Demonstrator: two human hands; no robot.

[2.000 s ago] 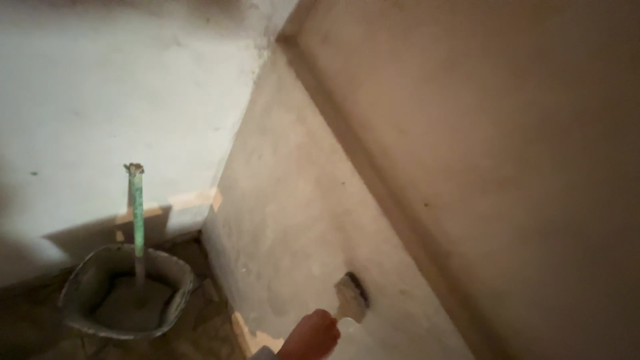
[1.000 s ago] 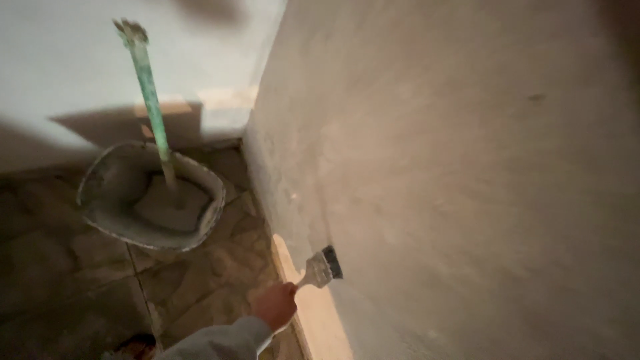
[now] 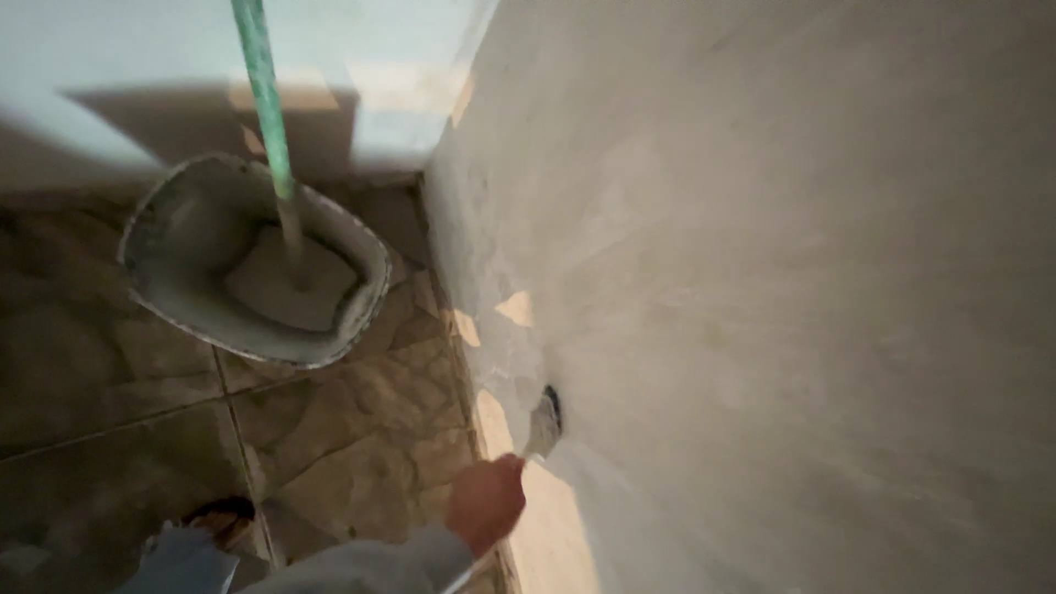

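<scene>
My right hand (image 3: pixel 487 503), in a pale sleeve, grips the handle of a flat paintbrush (image 3: pixel 544 425). The brush's dark bristles meet the grey-beige plastered wall (image 3: pixel 742 289) low down, near its unpainted strip. A worn bucket (image 3: pixel 169 318) stands on the floor at the left with greyish, paint-like material (image 3: pixel 293 276) in it. A green, stained stick (image 3: pixel 264 91) stands in that material, and its lower end is hidden. My left hand is out of view.
The brown tiled floor (image 3: pixel 355 421) meets the wall along a dark edge. A pale wall (image 3: pixel 396 49) forms the corner behind the bucket. Pinkish-tan patches (image 3: pixel 553 520) mark the wall's foot. A foot (image 3: pixel 219 520) shows at lower left.
The view has swung down toward the floor and the wall's foot. My right hand has moved lower along the wall with the brush, still in its grip.
</scene>
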